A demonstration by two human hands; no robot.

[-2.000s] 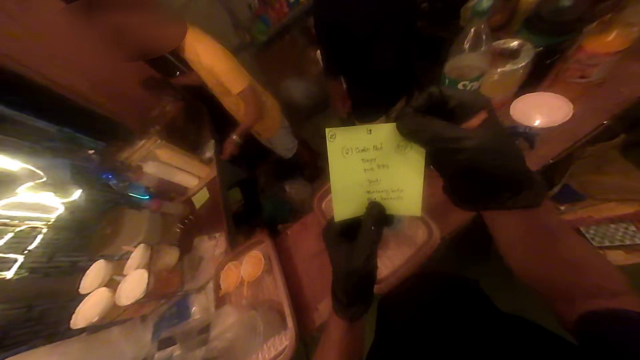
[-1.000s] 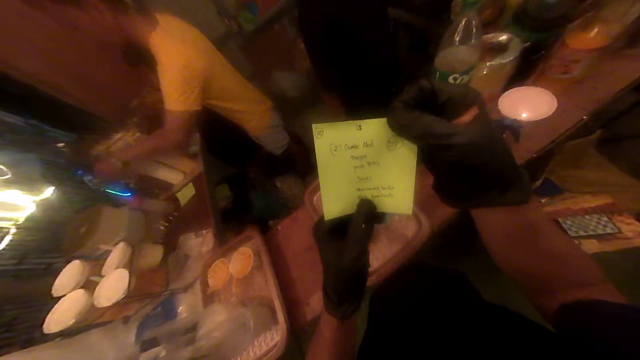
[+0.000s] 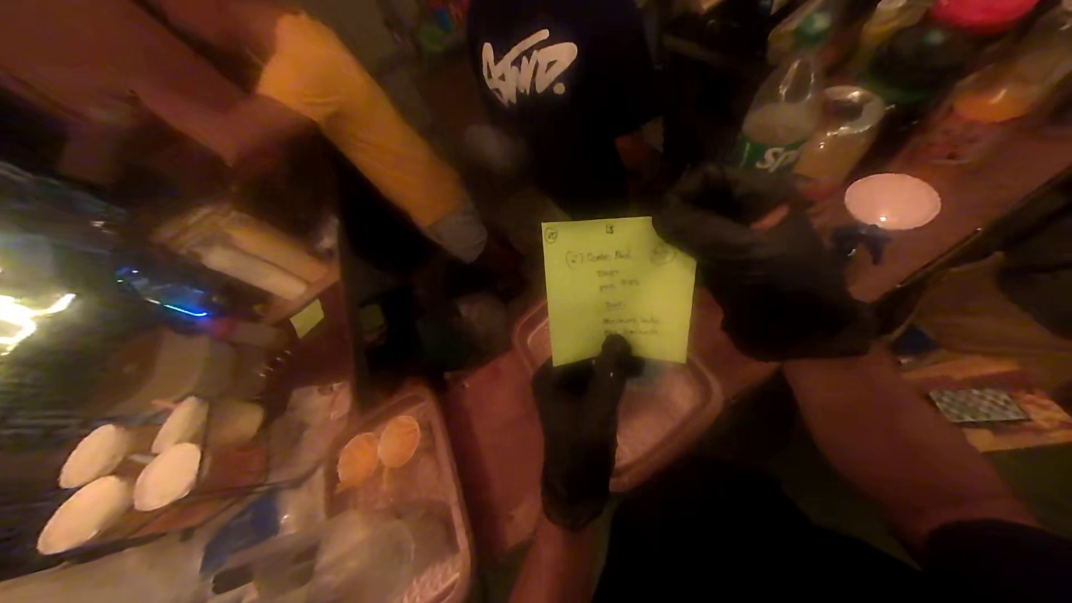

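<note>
A square yellow paper note (image 3: 621, 293) with handwriting on it is held up in front of me. My left hand (image 3: 582, 427), in a black glove, pinches its bottom edge with the thumb on the written side. My right hand (image 3: 754, 260), also in a black glove, grips the note's upper right corner; its fingers are dark and partly hidden. Behind and below the note lies a tray (image 3: 670, 419), partly covered by the note and my left hand.
Another tray (image 3: 459, 502) at lower left holds two orange cups (image 3: 399, 441). Several white bowls (image 3: 167, 477) stand further left. At right are a plastic soda bottle (image 3: 783, 126), a pitcher (image 3: 842, 134) and a white bowl (image 3: 893, 201). A person in a yellow shirt (image 3: 360, 126) stands beyond.
The person in yellow leaned toward the left counter one second ago and is now more upright. Both my hands keep hold of the note.
</note>
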